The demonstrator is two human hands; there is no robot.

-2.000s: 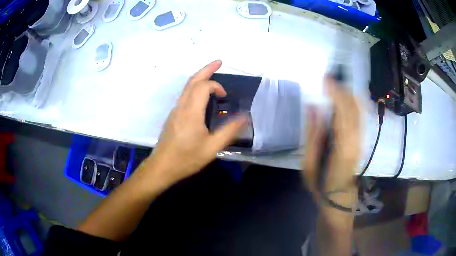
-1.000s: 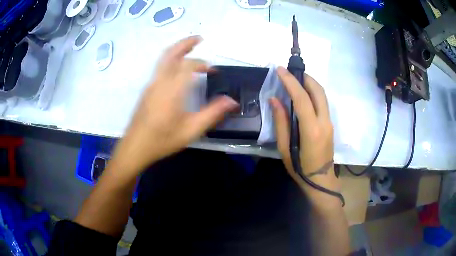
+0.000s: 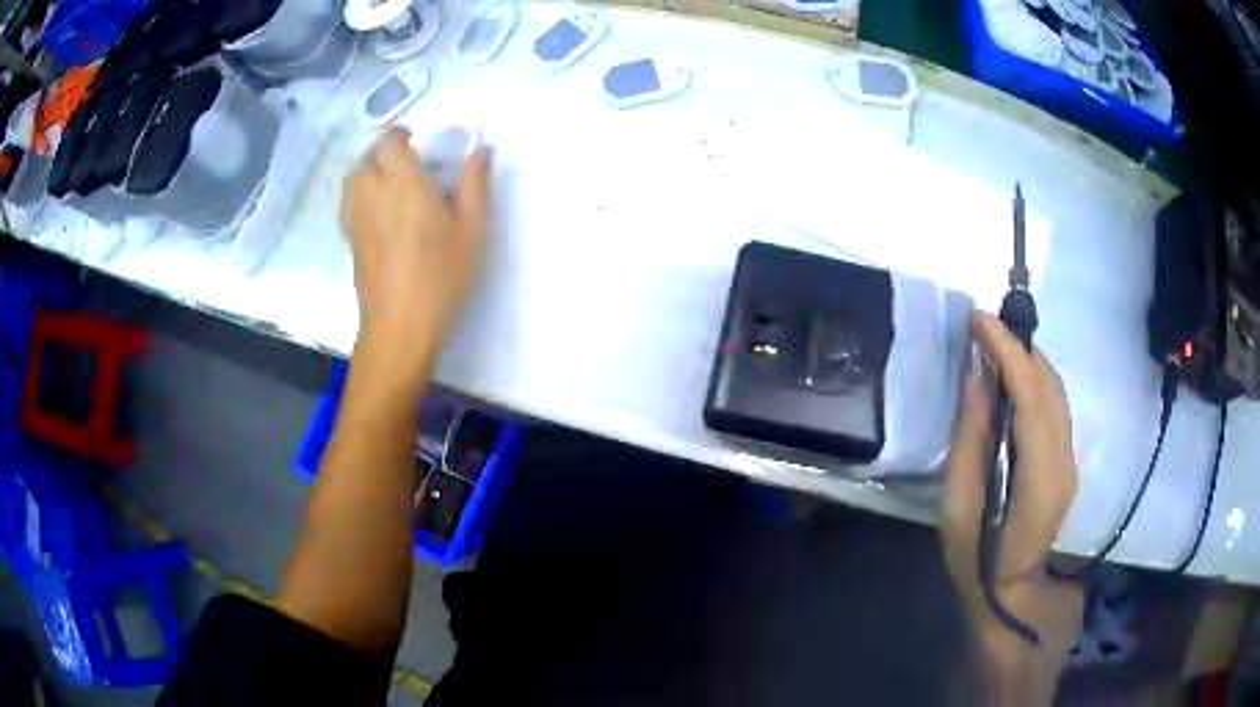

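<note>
A black housing [image 3: 802,352] lies open side up at the bench's front edge, with thin leads inside. A translucent white sleeve [image 3: 923,373] covers its right end. My right hand [image 3: 1016,456] is beside the sleeve and holds a soldering iron [image 3: 1018,311], tip pointing away from me. My left hand [image 3: 415,228] is at the left over the bench, its fingertips around a white oval panel [image 3: 449,142]. The hand is blurred and partly hides the panel, so I cannot tell whether it grips it.
More oval panels [image 3: 645,80] lie along the back. Black units in pale sleeves [image 3: 207,138] stand at left, near a white spool [image 3: 393,20]. A blue bin of ovals [image 3: 1078,62] is at back right. A soldering station [image 3: 1199,297] with cords is at right. A blue crate [image 3: 456,477] sits below.
My left hand has left the housing and moved left to an oval panel. The housing's opening is now uncovered. The view has shifted left. My right hand still holds the iron.
</note>
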